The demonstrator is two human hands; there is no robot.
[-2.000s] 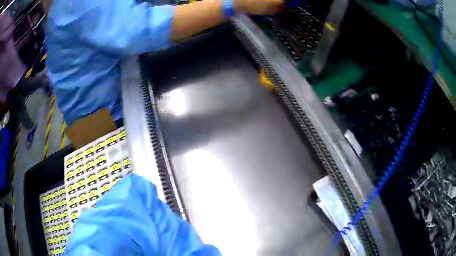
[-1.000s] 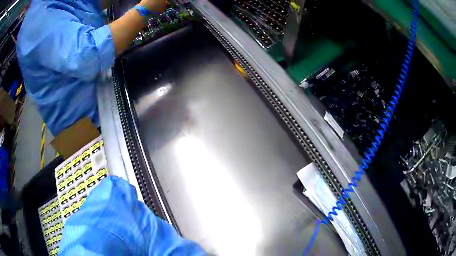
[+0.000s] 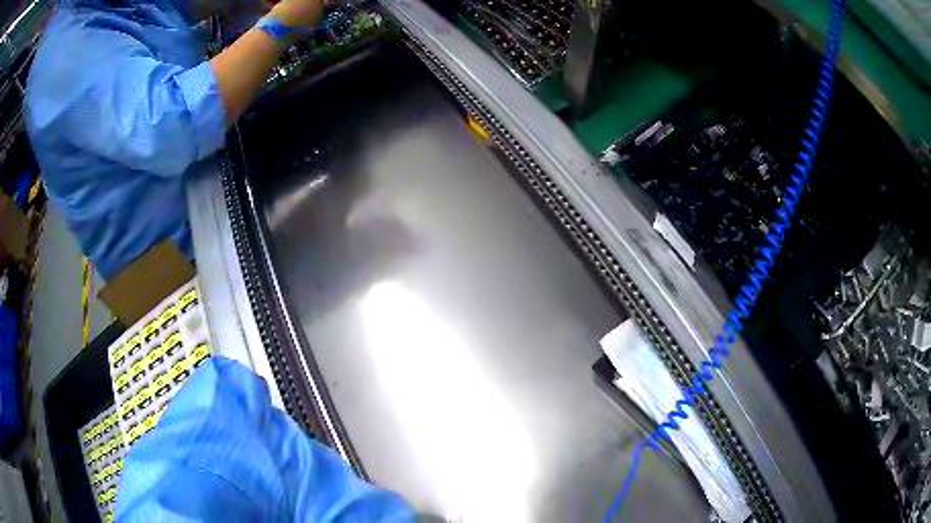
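Note:
The shiny metal plate (image 3: 357, 235) lies between two chain conveyor rails (image 3: 230, 296) in front of me. A blue sleeve (image 3: 235, 449), which looks like my left arm, is bent at the lower left; no hand shows at it. My right hand is not in view. A foam component tray (image 3: 153, 358) of yellow-topped transformers lies in a black tote beside the sleeve, partly covered by it. A white and pale-blue sheet (image 3: 664, 409), perhaps a face mask, lies over a dark slab by the right rail.
A coworker in a blue smock (image 3: 112, 123) reaches over a green circuit board (image 3: 337, 36) at the far end. A blue coiled cord (image 3: 781, 230) hangs across the right rail. Bins of black parts (image 3: 704, 184) and silvery metal parts (image 3: 888, 327) are at the right. Brown cardboard (image 3: 148, 283) stands by the tray.
The view has shifted, so the plate and rails sit further left and up than two seconds ago. More of the far circuit board shows. The blue sleeve stays at the lower left.

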